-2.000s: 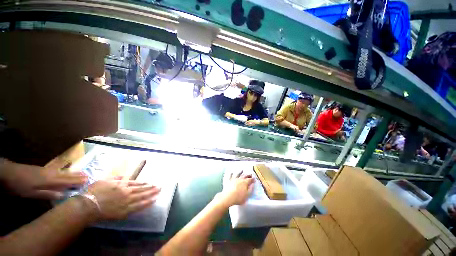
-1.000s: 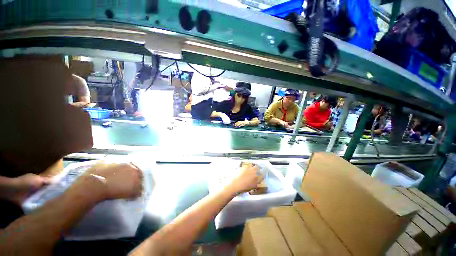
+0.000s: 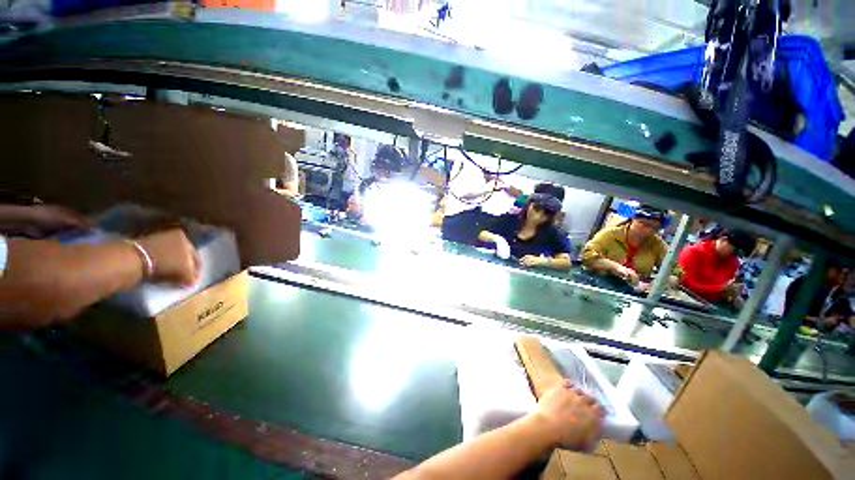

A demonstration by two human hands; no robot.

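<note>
A white foam tray (image 3: pixel 486 394) lies on the green belt at right of centre. A narrow brown inner box (image 3: pixel 537 364) lies on it, beside contents in a shiny clear bag (image 3: pixel 583 367). My left hand (image 3: pixel 570 415) reaches in from the bottom and covers the box's near end, its fingers lying towards the bag. Whether it grips or only rests there is unclear. My right hand is not in view.
At left, another person's hands (image 3: pixel 173 260) are over a white tray in an open printed carton (image 3: pixel 206 319). Brown cartons (image 3: pixel 750 417) stand at right, close to my left hand. A green shelf (image 3: pixel 375 89) crosses overhead.
The view has swung left. My left hand has shifted to the inner box's near end, and the box now shows left of the bag. The neighbour's tray has gone from the belt into the carton.
</note>
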